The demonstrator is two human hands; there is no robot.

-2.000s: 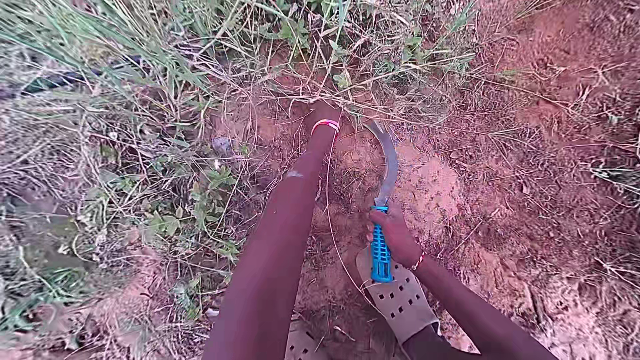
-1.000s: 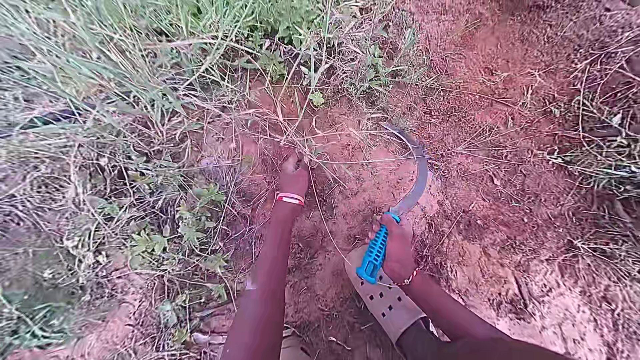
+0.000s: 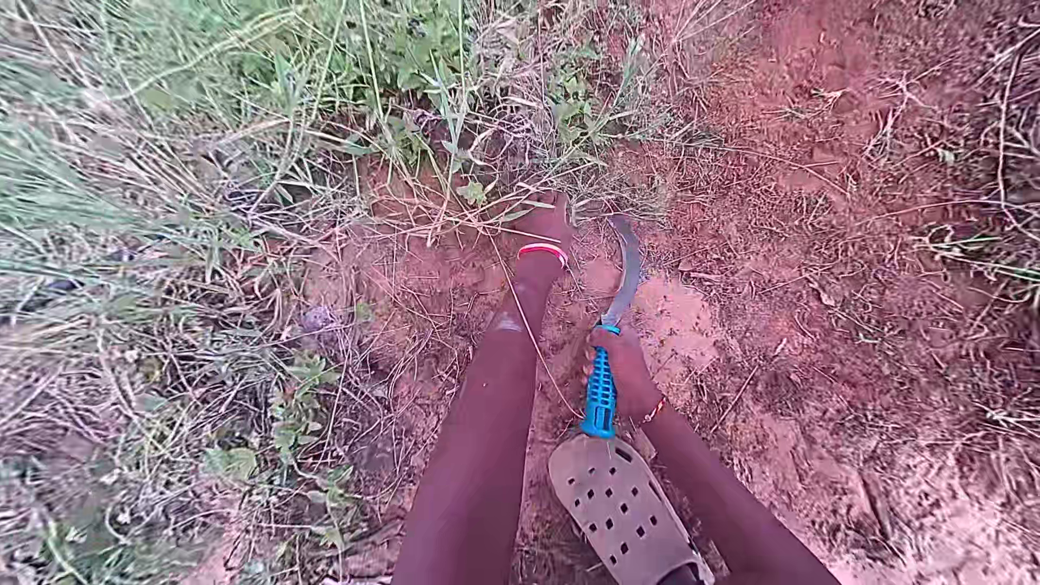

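My right hand (image 3: 624, 370) is closed around the blue plastic handle of a sickle (image 3: 627, 272). The curved metal blade points away from me over bare soil, its tip just right of my left hand. My left hand (image 3: 546, 218), with a red and white band at the wrist, reaches down to the base of the grass (image 3: 487, 175). Stems cross over its fingers, so I cannot tell whether they are gripping any. A long thin stem runs from near that wrist down toward the sickle handle.
A brown perforated clog (image 3: 624, 508) on my foot stands just below the handle. Dense grass and leafy weeds (image 3: 305, 406) cover the left and top. Reddish soil (image 3: 812, 211) with dry stalks lies to the right. A greyish lump (image 3: 318, 318) sits among the weeds.
My left hand has moved right and forward from its place a second ago, into the grass bases near the blade tip. The sickle has turned more upright in my right hand.
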